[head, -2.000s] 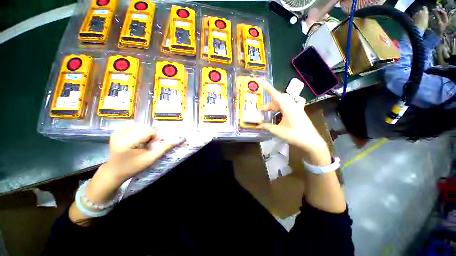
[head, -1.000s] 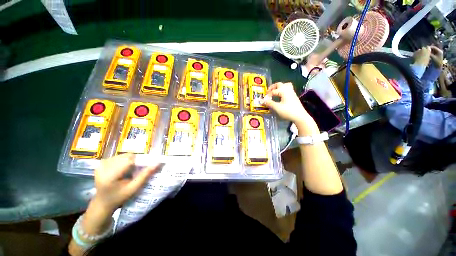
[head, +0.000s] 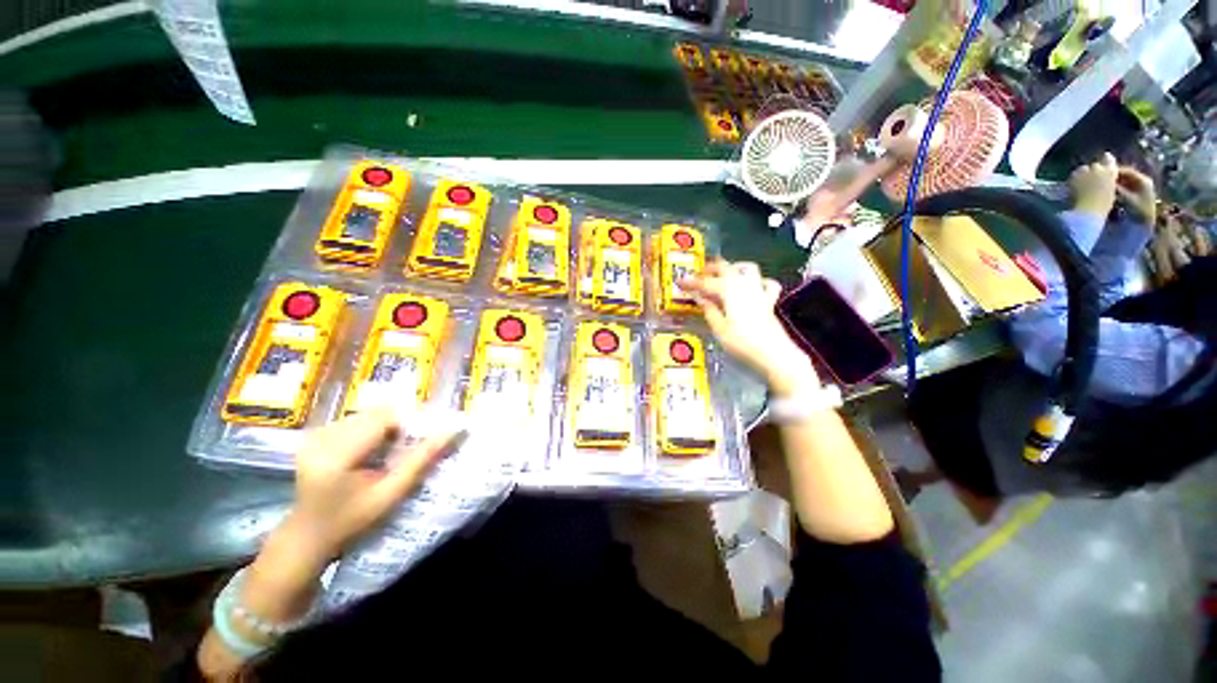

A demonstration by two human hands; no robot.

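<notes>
A clear plastic tray (head: 567, 476) lies on the green bench with two rows of yellow units, each with a red round spot. My left hand (head: 358, 478) pinches the white label sheet (head: 417, 531) at the tray's near edge; the sheet hangs below. My right hand (head: 747, 320) has its fingertips on the far-right yellow unit (head: 681, 262) in the back row. The fingertips cover part of that unit, and whether a label is under them cannot be seen.
A phone (head: 836, 328), a white fan (head: 787, 156) and a pink fan (head: 954, 147) stand at the right, with a blue cable and a black hose. More yellow units lie at the far side. An open carton (head: 854, 467) is below the bench edge. Another person's hands show at right.
Since two seconds ago my right hand has moved from the near-row right unit to the back-row right unit. The view has shifted, showing more of the far bench. My left hand still holds the sheet.
</notes>
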